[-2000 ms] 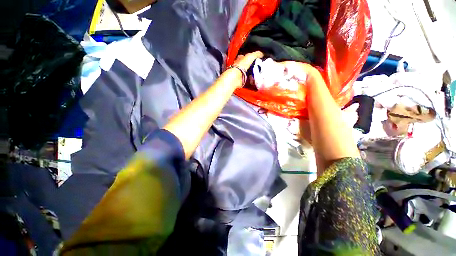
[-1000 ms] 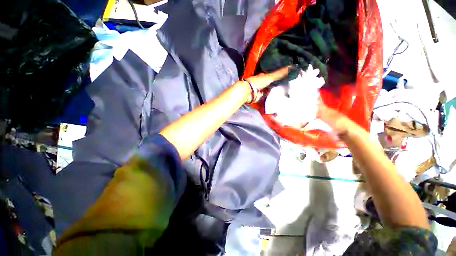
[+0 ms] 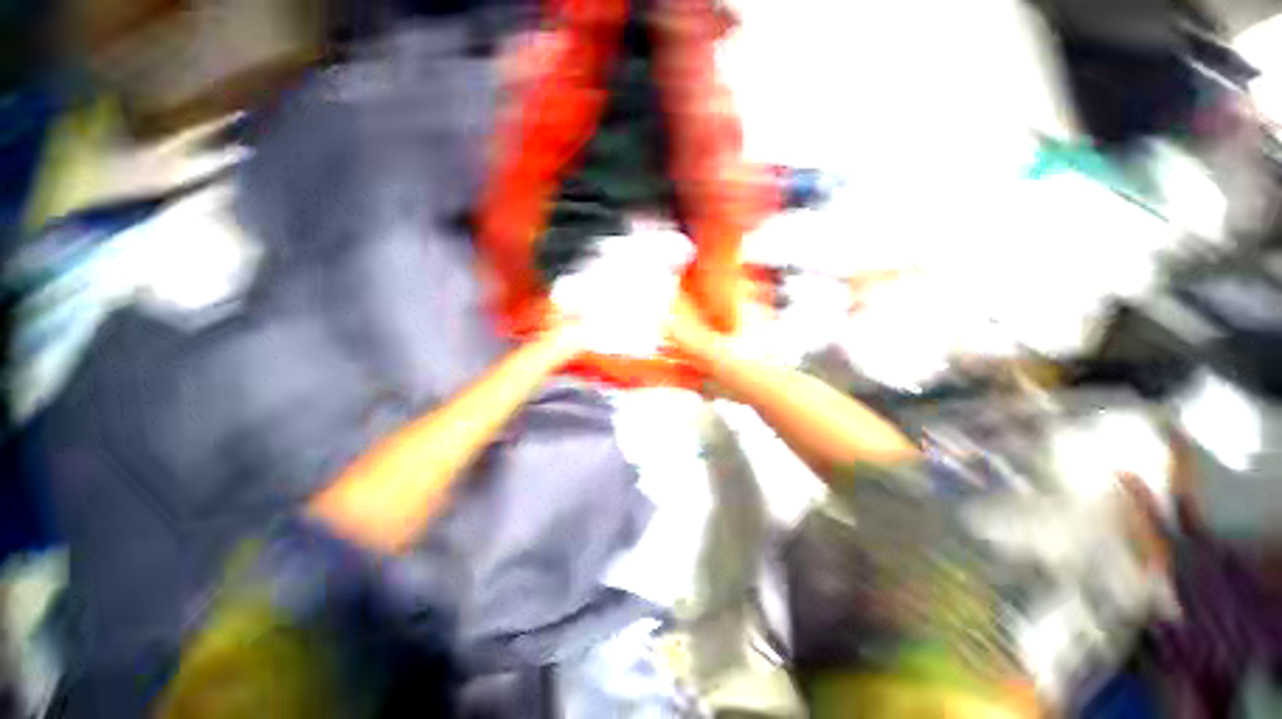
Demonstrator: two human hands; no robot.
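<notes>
The view is strongly blurred. A red-orange plastic bag [image 3: 541, 155] stands open ahead of me, with dark cloth [image 3: 619, 162] inside. A bunch of white pieces [image 3: 619, 292] lies at the bag's near opening, between my hands. My left hand [image 3: 567, 337] is at the left side of the white bunch and my right hand [image 3: 689, 330] at its right side. The fingers of both hands are too blurred to make out, so their grip cannot be told. Grey fabric panels [image 3: 380, 267] spread to the left of the bag and in front of it.
A brown box-like shape [image 3: 204, 56] is at the far left, with pale pieces [image 3: 197, 253] nearer. The white table surface [image 3: 900, 99] shows at the back right. Blurred clutter, some white and some dark, lies along the right side.
The whole view has shifted and blurred. The bag and hands appear further left and smaller. My right hand has come closer to my left around the white bunch.
</notes>
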